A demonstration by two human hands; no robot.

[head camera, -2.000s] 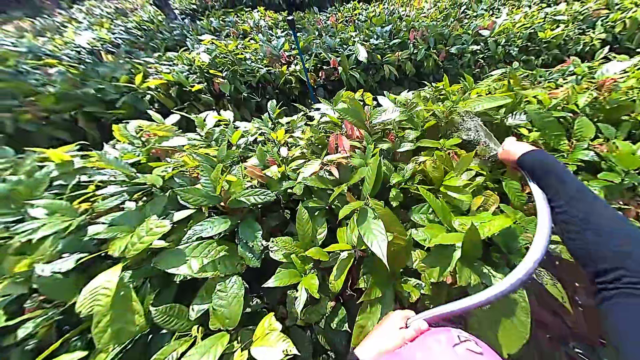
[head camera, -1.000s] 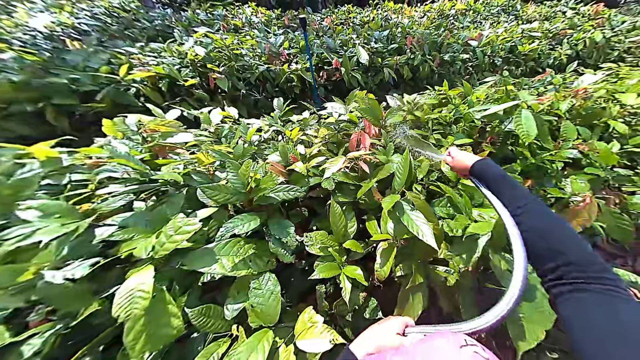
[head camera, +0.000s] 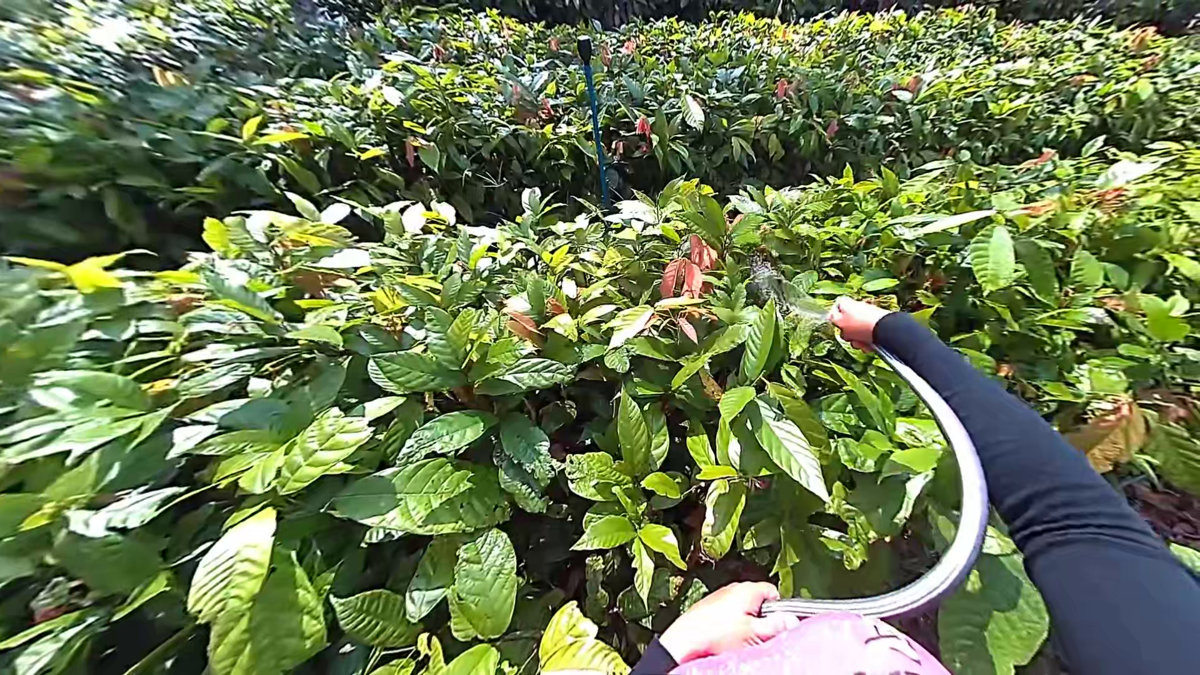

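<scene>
My right hand (head camera: 857, 322), at the end of a dark sleeve, is closed around the end of a pale grey hose (head camera: 967, 525). Water (head camera: 783, 292) sprays from there to the left, over the leafy green plants (head camera: 647, 431). The hose bends down and back to my left hand (head camera: 720, 621), whose fingers are closed on it low in the view, beside pink cloth (head camera: 816, 649). Reddish young leaves (head camera: 689, 272) stand just left of the spray.
A thin blue stake (head camera: 595, 122) with a black top rises between the plants. Another dense band of foliage (head camera: 844, 103) lies behind. Brown leaves and dark ground (head camera: 1162, 511) show at the right.
Two seconds ago my right hand with the hose was farther right over the plants; it has moved left, nearer the reddish leaves. My left hand still holds the hose.
</scene>
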